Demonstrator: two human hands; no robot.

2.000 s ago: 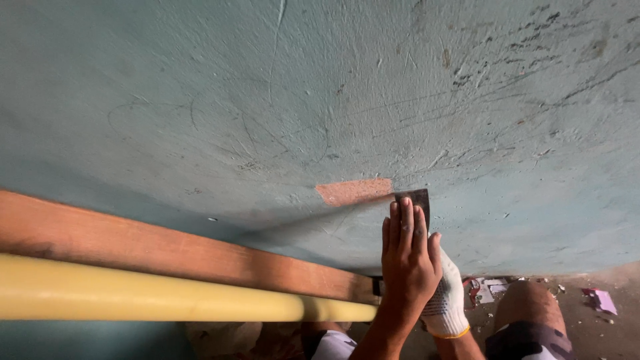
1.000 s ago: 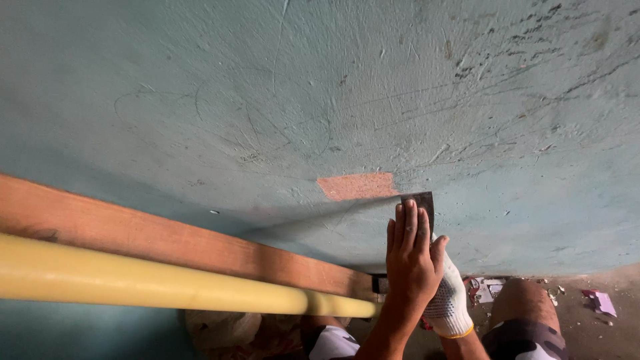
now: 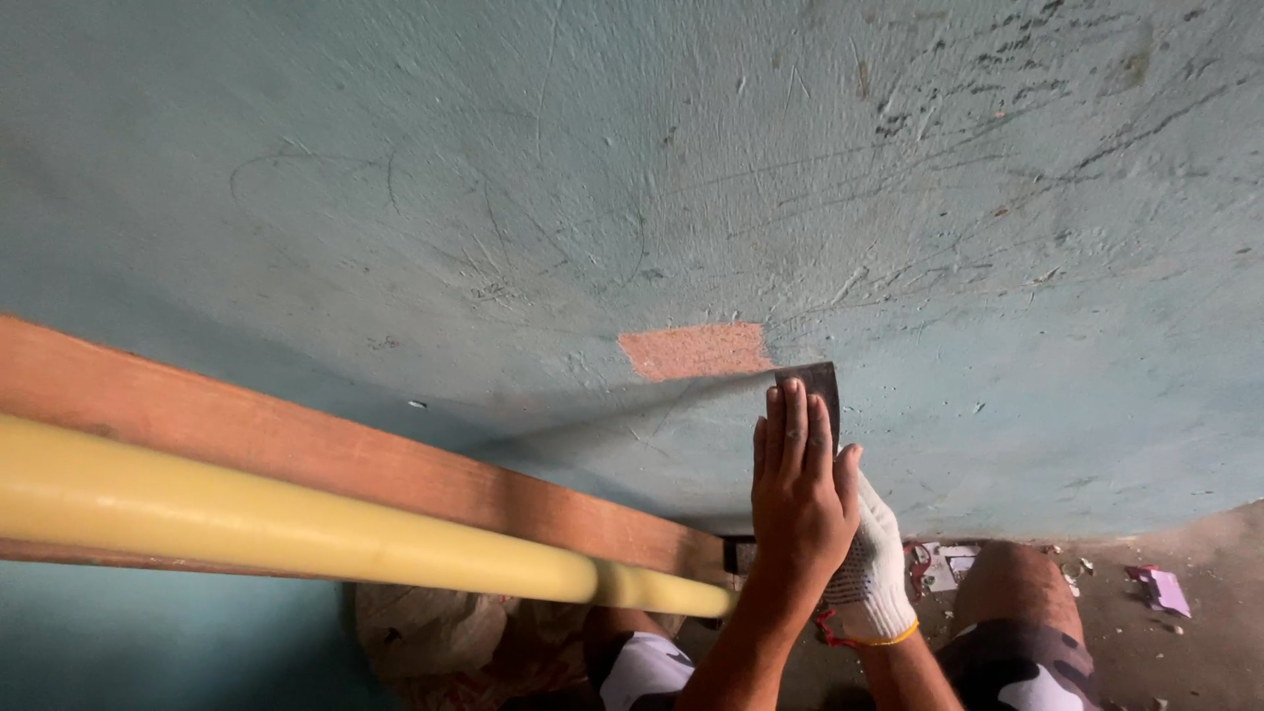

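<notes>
A dark flat scraper blade [image 3: 822,388] lies against a painted blue-grey wall [image 3: 553,217]. My bare left hand [image 3: 802,464] presses flat on the blade with fingers extended toward its front edge. Behind and to the right of it, my right hand [image 3: 871,568] wears a white knitted glove with dots and is closed around the tool's lower part, mostly hidden by my left hand. Up and left of the blade is a roughly rectangular salmon-coloured patch [image 3: 696,352] where the blue paint is gone.
A yellow pole [image 3: 296,509] runs from the left toward my forearm, beside a reddish-brown wooden board [image 3: 267,425]. A crumpled sack [image 3: 430,627] lies below them. Paper scraps and debris, including a pink-purple piece [image 3: 1165,591], are on the floor near my knees.
The blade was touching the right end of the salmon patch two seconds ago; both hands and the blade are now slightly lower and to the right of it, exposing more of its right end.
</notes>
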